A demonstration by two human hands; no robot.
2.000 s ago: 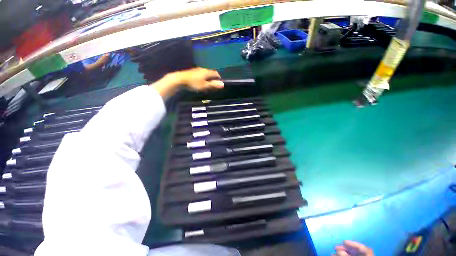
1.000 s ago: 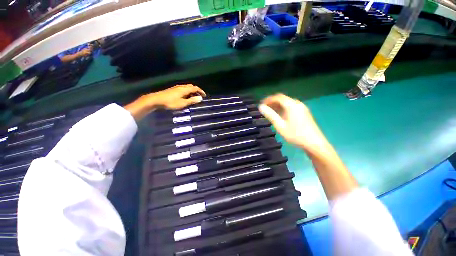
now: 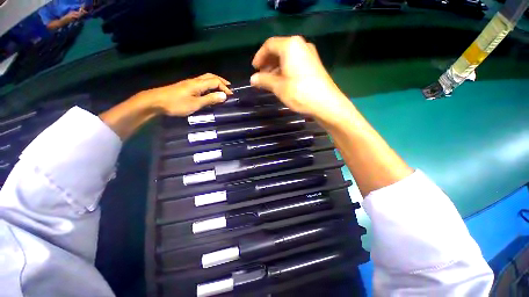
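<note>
A black ridged tray (image 3: pixel 168 191) lies in front of me with several black folded tripod sticks (image 3: pixel 278 165) in its slots, their silver-white ends to the left. My left hand (image 3: pixel 194 96) is at the tray's far left corner, its fingertips at the left end of the farthest stick (image 3: pixel 246 93). My right hand (image 3: pixel 290 69) is over the far right part of the tray, thumb and fingers curled near the same stick. Whether either hand grips it is unclear, as the fingers hide the contact.
A green bench surface (image 3: pixel 417 145) runs along the right and behind. A clear and yellow tube (image 3: pixel 473 55) hangs at the upper right. A blue table edge (image 3: pixel 493 223) is at the lower right. Another tray with sticks is at the far left. A person's arm (image 3: pixel 66 18) shows at the upper left.
My right hand has come in from the lower right to the tray's far end. My left hand has come down from behind the tray to its far left corner. The view has tilted downward.
</note>
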